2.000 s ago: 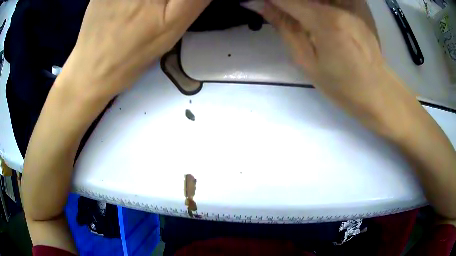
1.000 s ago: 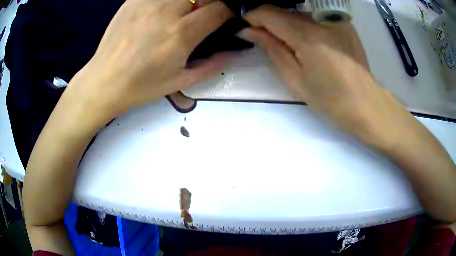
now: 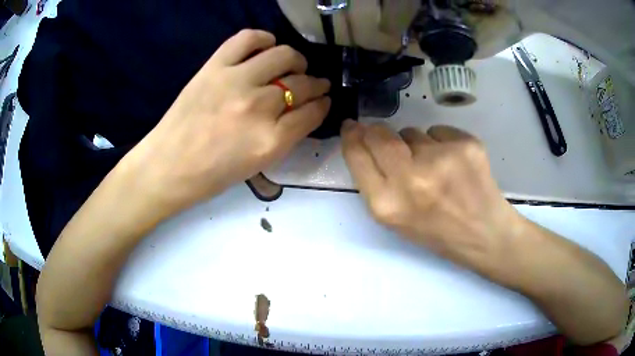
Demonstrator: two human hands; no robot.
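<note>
The black fabric garment piece (image 3: 139, 59) spreads left of the needle and runs under the presser foot (image 3: 350, 75). My left hand (image 3: 244, 111) lies on it with bent fingers left of the foot, pressing the fabric; a gold ring shows on one finger. My right hand (image 3: 418, 174) is just in front of the foot, its fingertips at the near edge of the black fabric by the needle plate (image 3: 381, 97). The thumb and fingertip grip there is partly hidden. A narrow black strip (image 3: 404, 66) sticks out right of the foot.
The machine head (image 3: 557, 21) is overhead with a pale ribbed knob (image 3: 454, 85) hanging low. Thread snips (image 3: 542, 104) lie at the right on the machine bed (image 3: 445, 115). A blue bin (image 3: 181, 342) with black pieces is below the ruler-marked table edge (image 3: 230, 336).
The view has shifted upward, bringing the foot, needle plate and machine head into sight. My right hand's fingers have curled in near the foot; my left hand lies flatter on the fabric.
</note>
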